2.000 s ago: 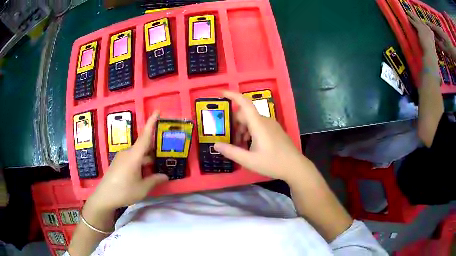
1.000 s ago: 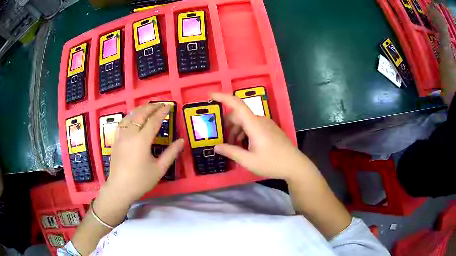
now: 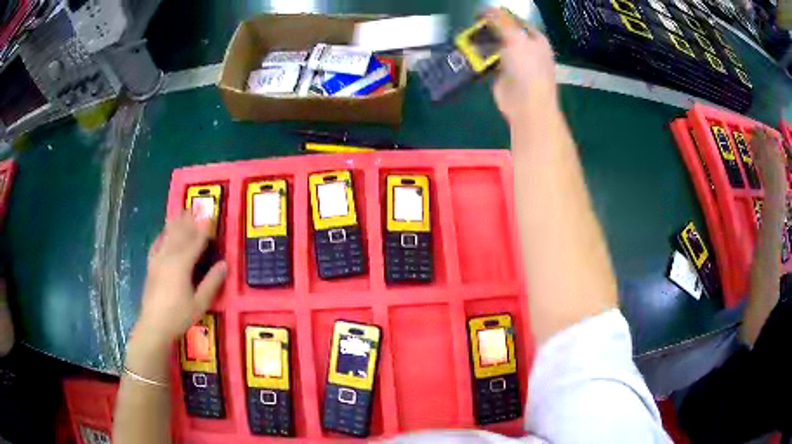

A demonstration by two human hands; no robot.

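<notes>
A red foam phone tray (image 3: 347, 299) lies in front of me with two rows of pockets. Yellow-and-black keypad phones, front up with lit screens, fill most pockets; the far-right upper pocket and one lower pocket are empty. My right hand (image 3: 521, 65) holds a phone (image 3: 453, 61) by its yellow end, beyond the tray and right of the box; the phone is slightly blurred. My left hand (image 3: 178, 273) is over the upper-left phone (image 3: 203, 199) and covers its keypad; whether it grips the phone cannot be told.
An open cardboard box (image 3: 317, 108) beyond the tray holds white and blue flat pieces. A yellow pen (image 3: 337, 147) lies before it. At right are a loose phone (image 3: 695, 247), a white card (image 3: 684, 276), red trays (image 3: 708, 186) and a neighbour's arm. Black racks (image 3: 660, 52) stand far right.
My right hand has lifted the phone from the lower row and carried it forward beside the box. My left hand has moved to the upper-left phone. The view now reaches farther forward.
</notes>
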